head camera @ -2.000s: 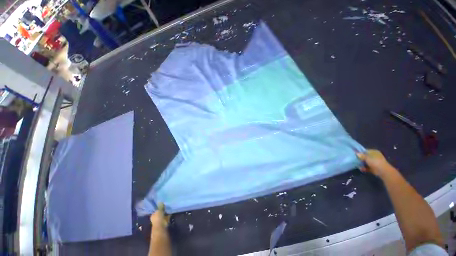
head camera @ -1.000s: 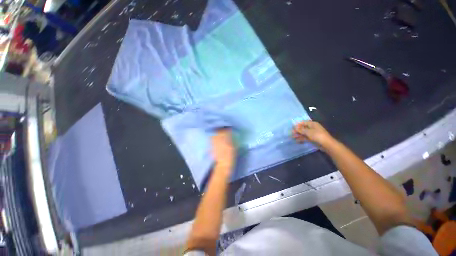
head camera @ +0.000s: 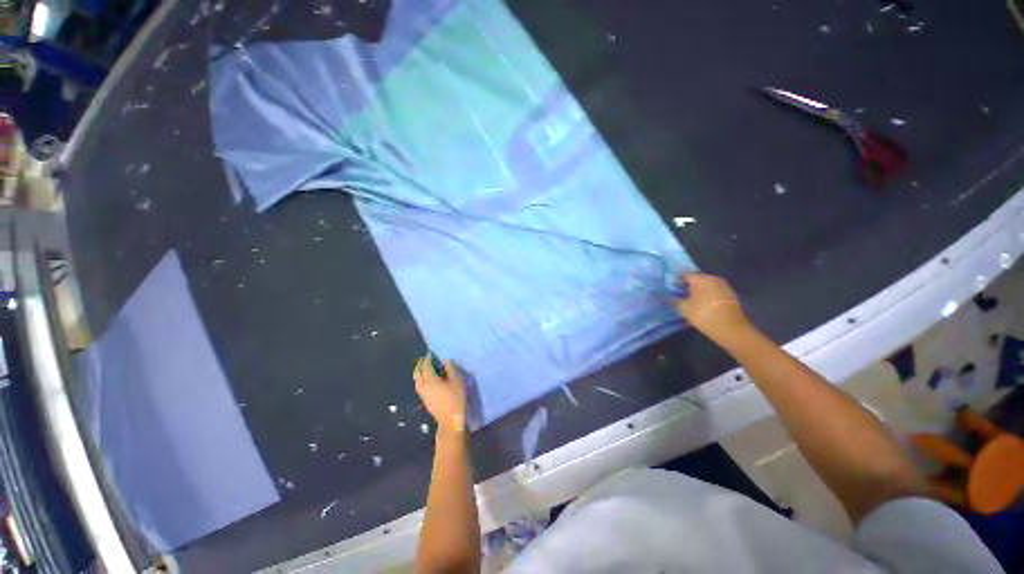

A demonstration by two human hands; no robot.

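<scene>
A large light blue and turquoise fabric [head camera: 505, 241] lies on the black table in front of me, with long creases running diagonally to its right edge. My right hand [head camera: 710, 305] is shut on its lower right edge, where the creases gather. My left hand [head camera: 441, 395] is at its lower left edge, near the corner; whether the fingertips pinch the cloth cannot be told. The fabric's top end is cut off by the picture's upper edge.
Red-handled shears [head camera: 837, 126] lie to the right on the table [head camera: 303, 303]. A plain blue cut panel [head camera: 180, 420] lies at the far left. A small blue scrap [head camera: 535, 433] is near the pale metal edge. An orange object [head camera: 995, 471] stands on the floor, lower right.
The near part of the fabric was pulled out wide, then folded or drawn in; its left side now ends in a straight edge. My left hand moved from over the cloth to its left edge.
</scene>
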